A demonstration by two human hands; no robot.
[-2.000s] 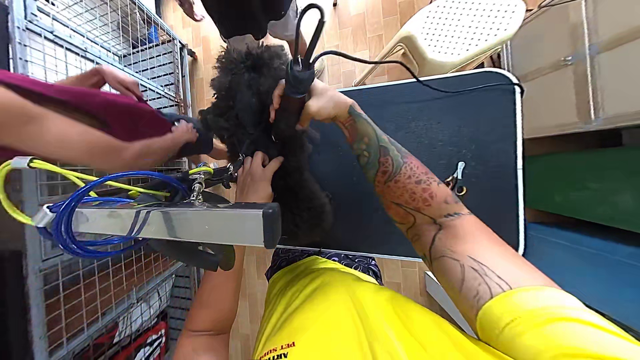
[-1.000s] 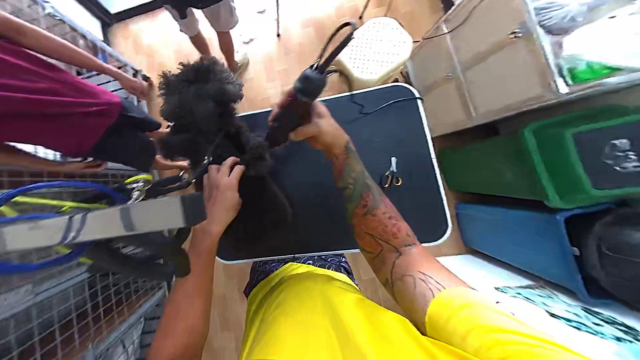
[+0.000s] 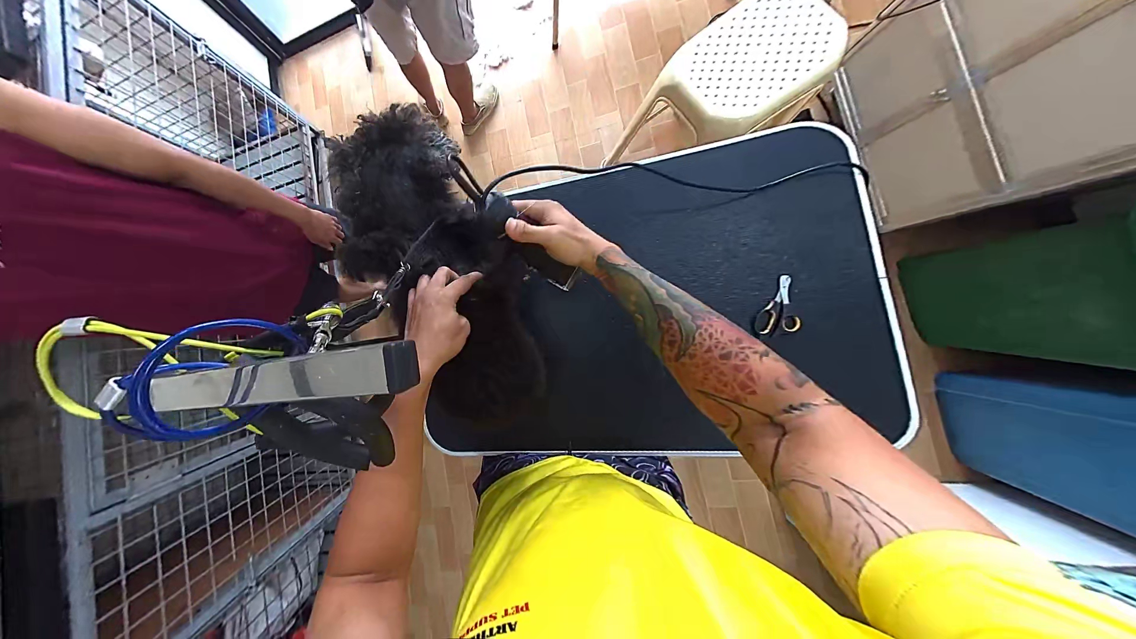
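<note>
A curly-coated black dog (image 3: 497, 346) is on the left part of a black grooming table (image 3: 657, 382), its fluffy head toward the far left. My left hand (image 3: 439, 315) rests on its back near the neck, fingers spread on the fur. My right hand (image 3: 555, 235) grips a dark corded electric clipper (image 3: 499, 213) against or just above the dog's upper body; the blade is hard to see. The clipper's black cord (image 3: 657, 173) runs across the far side of the table. A pair of scissors (image 3: 778, 306) with black and gold handles lies at the right.
A metal grooming arm (image 3: 284, 377) with blue and yellow loops juts in at left, before wire cages (image 3: 204, 524). A co-worker in a maroon top (image 3: 151, 231) stands left; another person's legs (image 3: 439, 44) show beyond. A cream plastic chair (image 3: 754, 62), cabinets and green and blue bins stand right.
The clipper, upright over the table one second ago, has moved left to the dog with my right hand. My left hand stays on the dog's back. The view has shifted.
</note>
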